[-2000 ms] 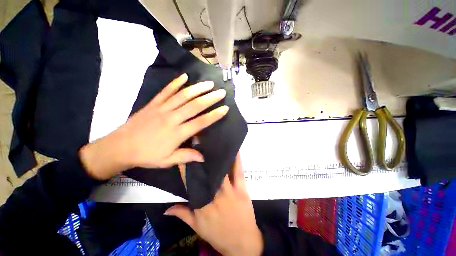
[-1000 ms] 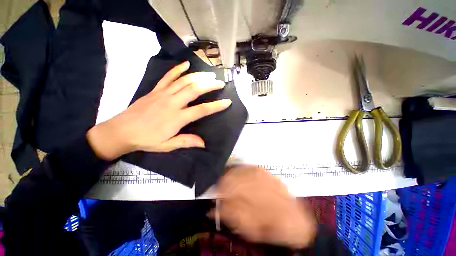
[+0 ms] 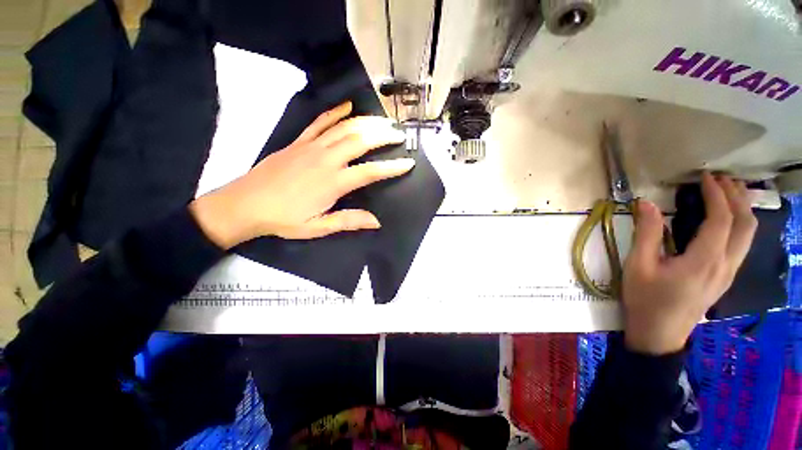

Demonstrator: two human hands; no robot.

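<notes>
Black cut fabric (image 3: 404, 211) lies under the presser foot (image 3: 411, 139), with a notch at its lower edge. My left hand (image 3: 308, 180) rests flat on it, fingers spread, fingertips beside the foot. My right hand (image 3: 690, 264) is at the right, over the stack of small black pieces (image 3: 756, 255), fingers bent at its top edge. Whether it grips a piece cannot be told. The scissors (image 3: 620, 193) lie left of and partly under my right hand, which hides part of the yellow handles.
The cream sewing machine head (image 3: 607, 53) stands behind, with a ridged silver knob (image 3: 470, 150) right of the foot. More black pieces (image 3: 149, 132) lie at left. A ruler (image 3: 528, 295) runs along the table's front edge. Red (image 3: 543, 387) and blue baskets (image 3: 734, 378) are below.
My right hand has left the lower fabric edge and moved right to the black stack, beside the scissors. My left hand has stayed on the fabric. The camera view has shifted.
</notes>
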